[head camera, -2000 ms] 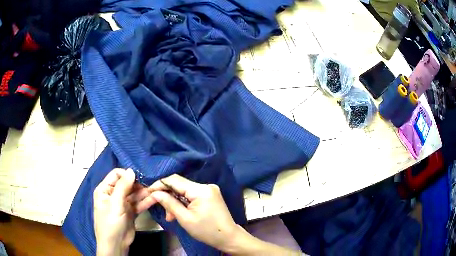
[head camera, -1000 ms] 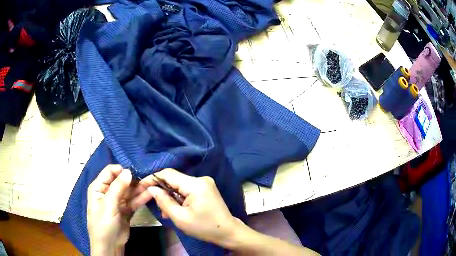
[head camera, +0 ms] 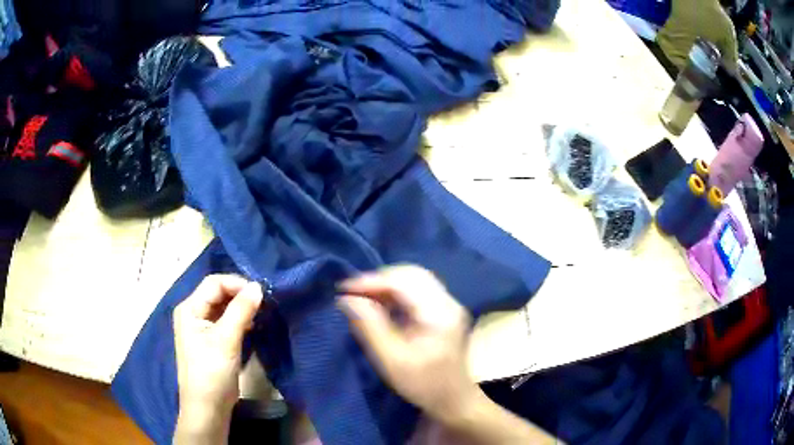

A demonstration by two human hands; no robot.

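Note:
A large navy garment (head camera: 392,209) with ribbed edges lies crumpled on the pale table in front of me. My left hand (head camera: 218,317) pinches the garment's edge between thumb and fingertips, at a tiny silvery fastener (head camera: 268,285). My right hand (head camera: 405,326) is to its right, blurred, with thumb and index finger pinched together above the garment. A small dark bit shows at its fingertips; I cannot tell whether it is a needle. No thread shows clearly between the hands.
More navy garments (head camera: 453,52) lie at the far side. A black plastic bag (head camera: 139,152) is at left. Two clear bags of black pieces (head camera: 579,161), a smartphone (head camera: 655,169), thread cones (head camera: 688,209), a pink packet (head camera: 721,252) and a bottle (head camera: 689,91) are at right.
My right hand has moved right, away from my left hand, and opened a gap between them. My left hand keeps its pinch on the garment edge. The whole view has shifted slightly.

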